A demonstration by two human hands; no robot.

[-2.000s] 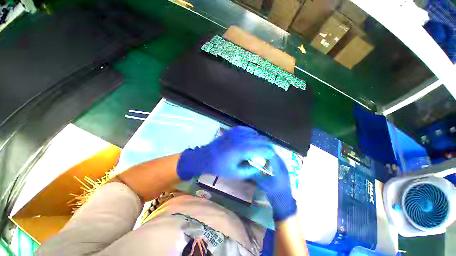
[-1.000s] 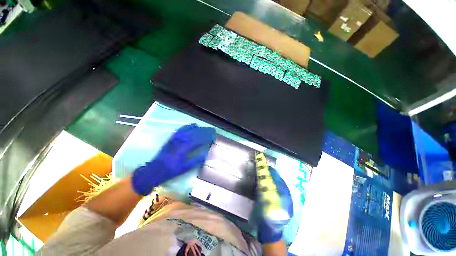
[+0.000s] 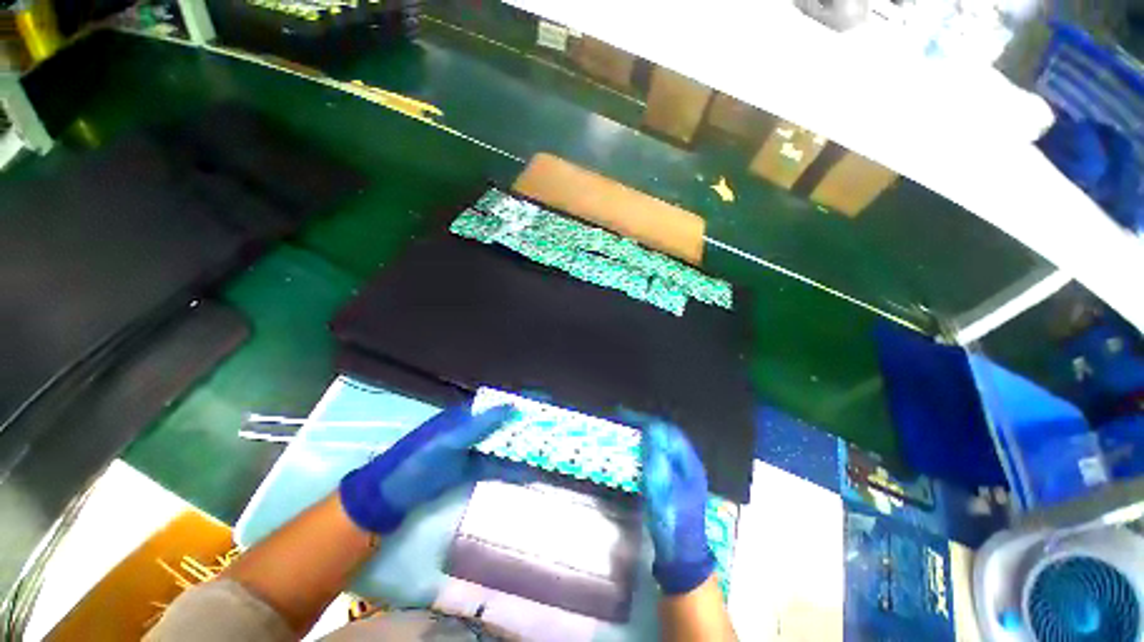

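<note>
A PCB strip (image 3: 561, 439), solder side up with white spots on green-blue, is held level between both hands at the near edge of the black foam sheets (image 3: 540, 332). My left hand (image 3: 424, 462), in a blue glove, grips its left end. My right hand (image 3: 677, 502), also gloved, is at its right end. The metal plate (image 3: 542, 539) lies just below the strip, nearer my body. Rows of green boards (image 3: 590, 257) lie at the far edge of the foam.
A brown cardboard piece (image 3: 611, 205) lies behind the green rows. A white card (image 3: 788, 552) and blue printed box (image 3: 897, 564) are at right, beside a desk fan (image 3: 1066, 596). An open orange-yellow box (image 3: 138, 583) is lower left. Thin white strips (image 3: 270, 426) lie left.
The strip, earlier in my right hand with yellow parts showing, is now turned solder side up. My left hand has taken its left end. The camera view has shifted.
</note>
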